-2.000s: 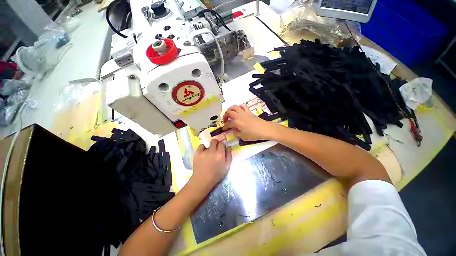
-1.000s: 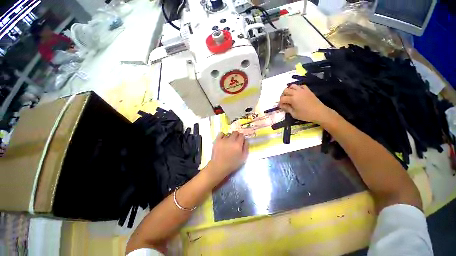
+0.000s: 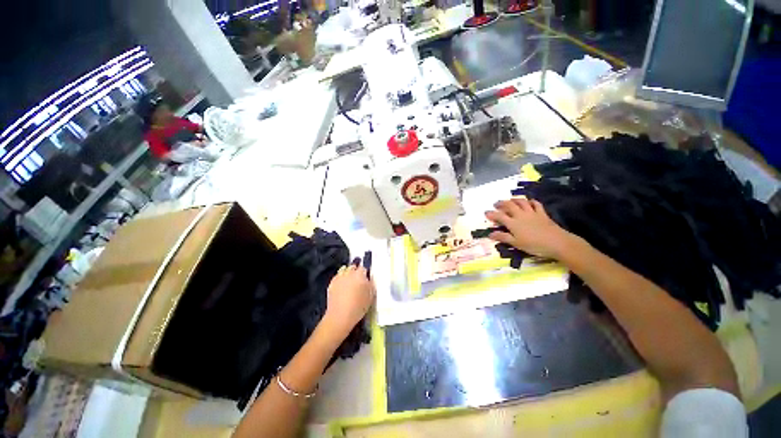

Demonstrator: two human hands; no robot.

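Note:
My right hand [image 3: 524, 227] is at the left edge of the right-hand heap of black strips [image 3: 651, 205], its fingers on a short black strip [image 3: 486, 233] beside the guide. My left hand [image 3: 349, 295] is at the right edge of the left-hand heap [image 3: 312, 257], with a black strip [image 3: 367, 263] showing at its fingertips. The white sewing machine [image 3: 415, 184] stands between the hands, with its red knob [image 3: 402, 143] on top. The pinkish, yellow-taped guide [image 3: 458, 257] lies under the head. The shiny metal plate [image 3: 514, 351] lies in front.
A cardboard carton [image 3: 128, 287] lies on its side at the left, its dark mouth facing the left heap. A grey-framed panel [image 3: 695, 51] and crumpled clear plastic [image 3: 634, 115] are behind the right heap. A person in red [image 3: 167, 135] is at the far left.
The view has tilted up, showing more of the room. My left hand has moved left from the guide to the left-hand heap. My right hand stays near the right heap's edge, fingers still at a strip.

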